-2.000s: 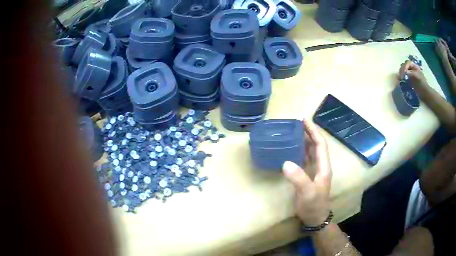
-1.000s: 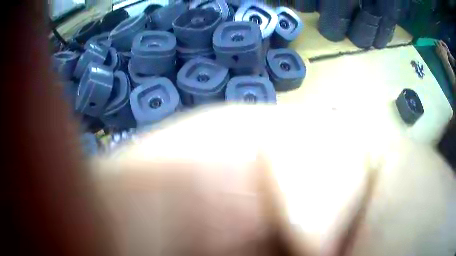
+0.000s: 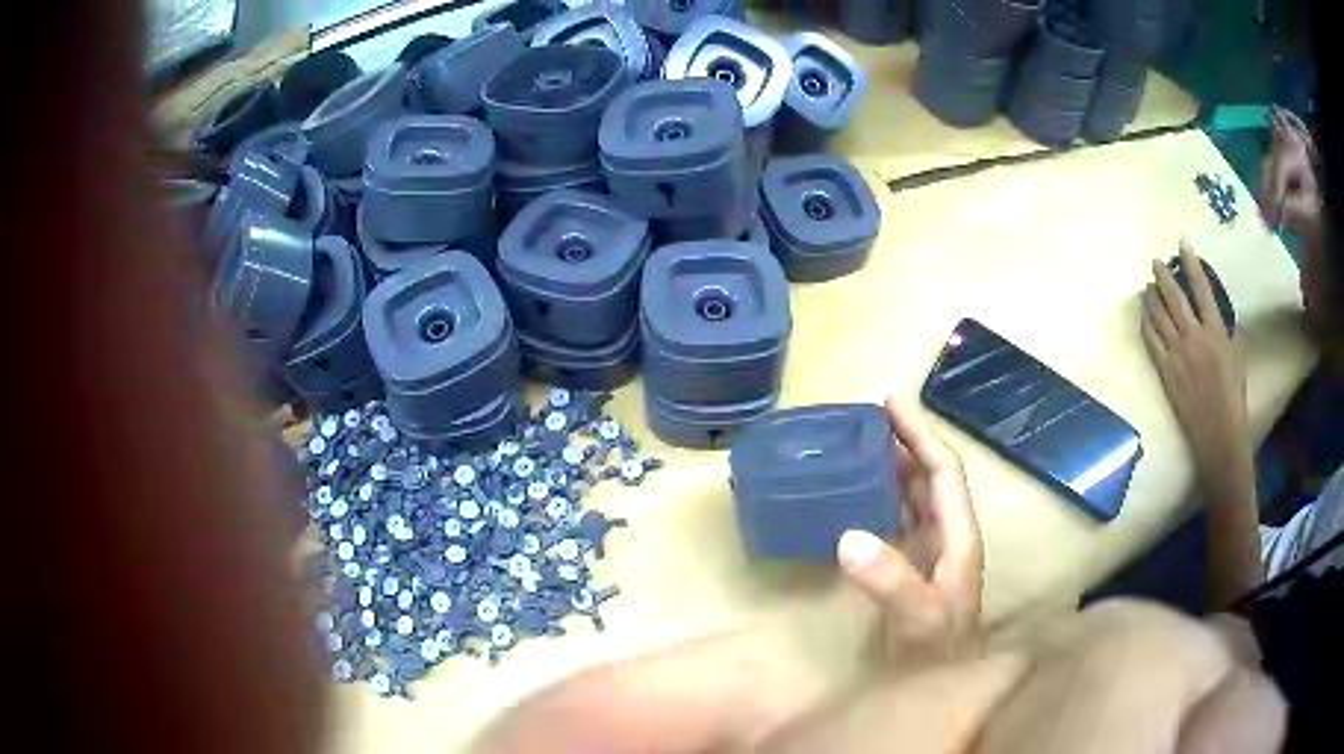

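Observation:
My right hand (image 3: 932,552) holds a dark grey housing (image 3: 818,494) from its right side, thumb on the near face and fingers round the far right side. The housing sits upright at or just above the table. A large blurred patch of skin (image 3: 884,685) crosses the bottom edge, very close to the camera, and covers my right wrist. It may be my left hand or arm; its fingers cannot be made out. A heap of small dark pieces with pale discs (image 3: 457,545) lies to the left of the held housing.
Stacked housings (image 3: 715,346) fill the back left. A black smartphone (image 3: 1032,420) lies right of my right hand. Another person's hand (image 3: 1191,332) is on a housing at the right. More dark stacks (image 3: 1054,74) stand at the back. A dark red blur covers the left edge.
The bright blur that covered the middle a second ago has dropped to the bottom edge, uncovering my right hand and housing. The other person's hand is back over the housing at the right.

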